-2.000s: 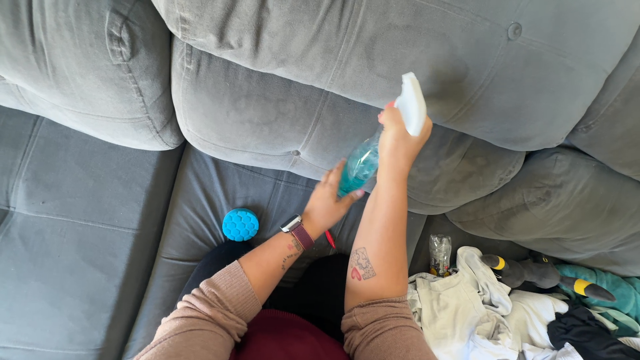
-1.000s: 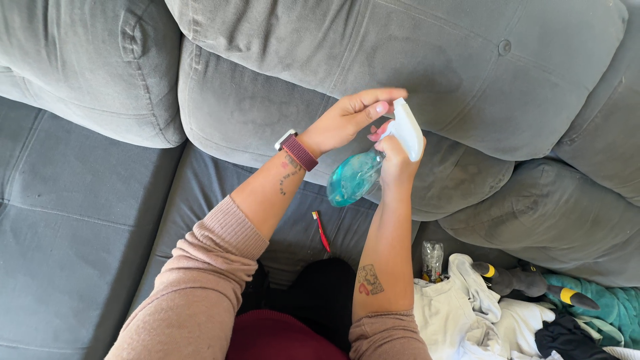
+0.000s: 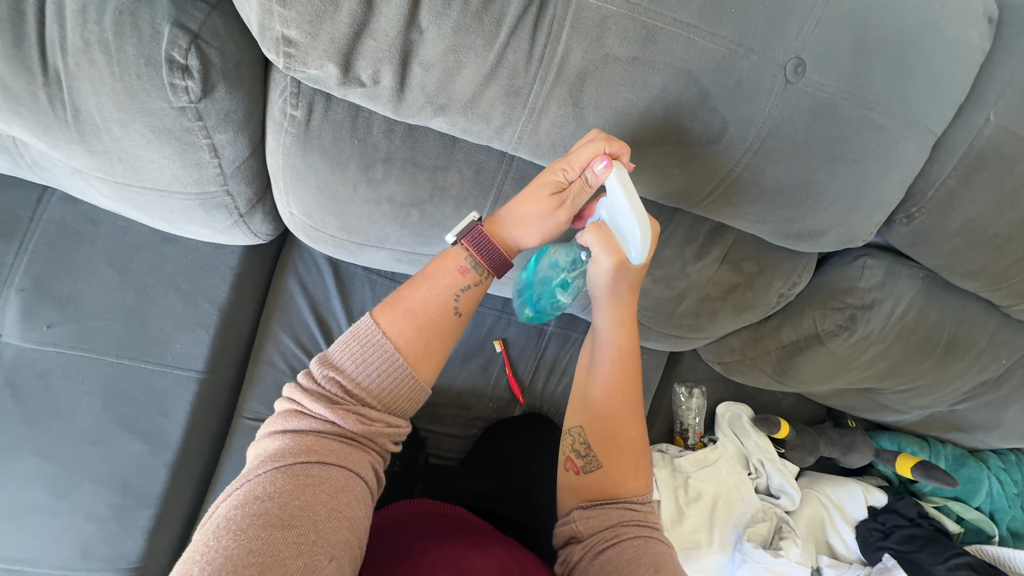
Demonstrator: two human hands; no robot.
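My right hand [image 3: 620, 252] grips the neck of a clear spray bottle [image 3: 550, 284] with blue-green liquid, just under its white trigger head [image 3: 626, 210]. The bottle is tilted, its body toward the lower left. My left hand [image 3: 564, 188] has its fingers closed about the nozzle end of that head; the fingertips are partly hidden. A red toothbrush [image 3: 510, 372] lies on the grey seat cushion [image 3: 448, 352] below the bottle. Behind my hands, a darker patch [image 3: 680, 120] shows on the grey back cushion [image 3: 496, 64].
At the lower right lie white clothes [image 3: 720, 496], a black cloth [image 3: 920, 532], a teal plush cloth [image 3: 976, 480] and a dark grey plush item with yellow bands [image 3: 848, 444]. A small clear plastic container [image 3: 689, 412] stands beside them. Grey sofa cushions [image 3: 104, 112] surround my hands.
My left hand has moved from the bottle's body up to the nozzle end of the white head. The round blue textured object seen on the seat earlier is out of sight.
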